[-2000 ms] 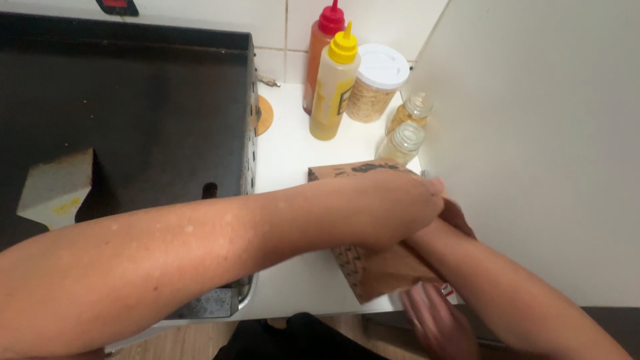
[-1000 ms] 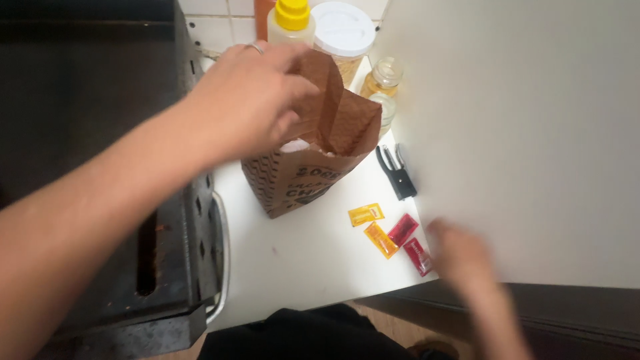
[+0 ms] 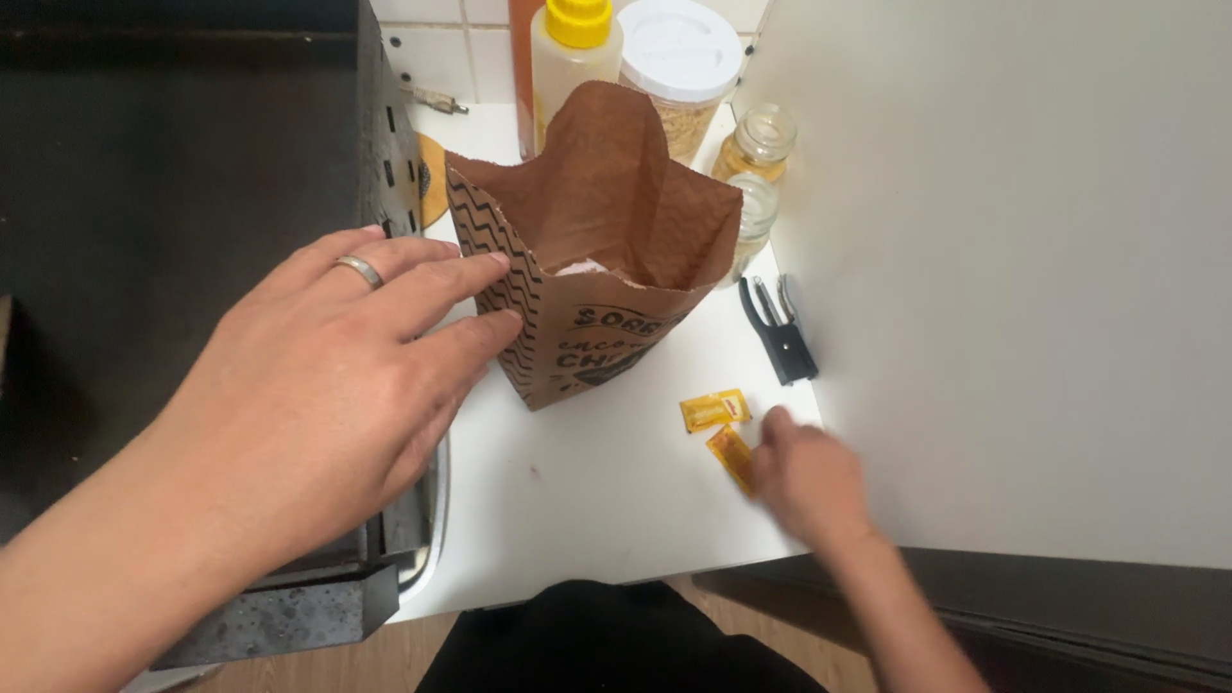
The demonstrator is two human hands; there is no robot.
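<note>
A printed brown paper bag stands upright with its mouth open on the white countertop; something pale shows inside. My left hand, with a ring on one finger, rests its fingertips against the bag's zigzag-patterned left side. At the right, my right hand is blurred and lies over the place of the red sachets, which cannot be seen; whether it grips them is not clear. Beside its fingers are two yellow condiment sachets. Above these lies a black-handled metal hand tool, perhaps a hole punch or igniter.
A dark griddle with a metal edge fills the left. Behind the bag stand a yellow-capped squeeze bottle, an orange-red bottle, a white-lidded tub and two glass jars. A pale panel bounds the right side.
The bag, handled by both hands two seconds ago, now stands upright. My left hand has come down to its side. My right hand has moved onto the sachets, and the red ones are out of sight.
</note>
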